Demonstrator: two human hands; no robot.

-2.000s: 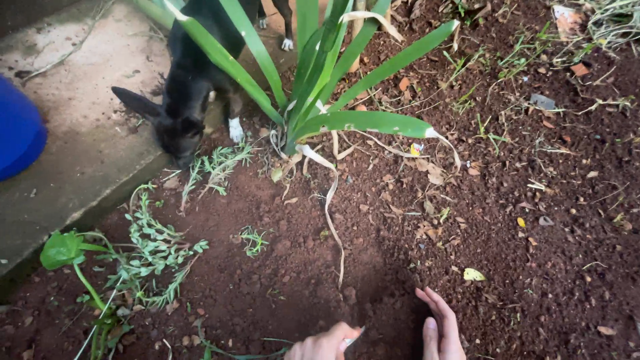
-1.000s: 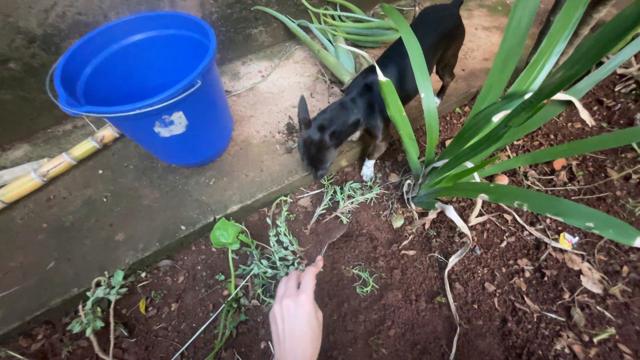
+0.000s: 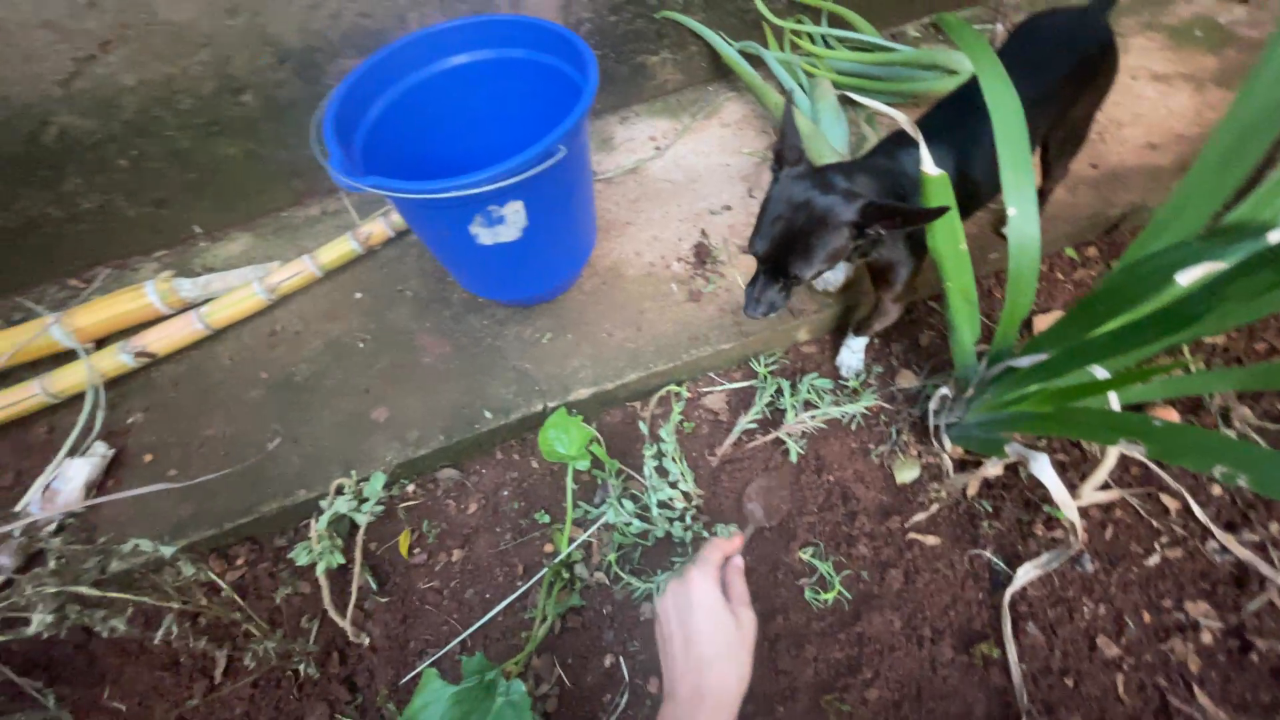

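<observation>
My left hand enters from the bottom edge, closed around the handle of a small spoon-like tool. The tool's rounded head is soil-coloured and blurred, and lies over the reddish-brown soil. Just left of the head is a low plant with small grey-green leaves; a small green sprig grows to its right. A loose leafy sprig lies above the tool, near the concrete edge. My right hand is out of view.
A black dog with white paws stands at the concrete ledge, head lowered. A blue bucket and yellow cane stalks rest on the ledge. A large strap-leaved plant is at the right; a broad-leaved stem stands left of my hand.
The view has swung left, bringing in the bucket and canes. My right hand, seen two seconds ago, is out of view. The dog's head has risen from the plants at the ledge's edge.
</observation>
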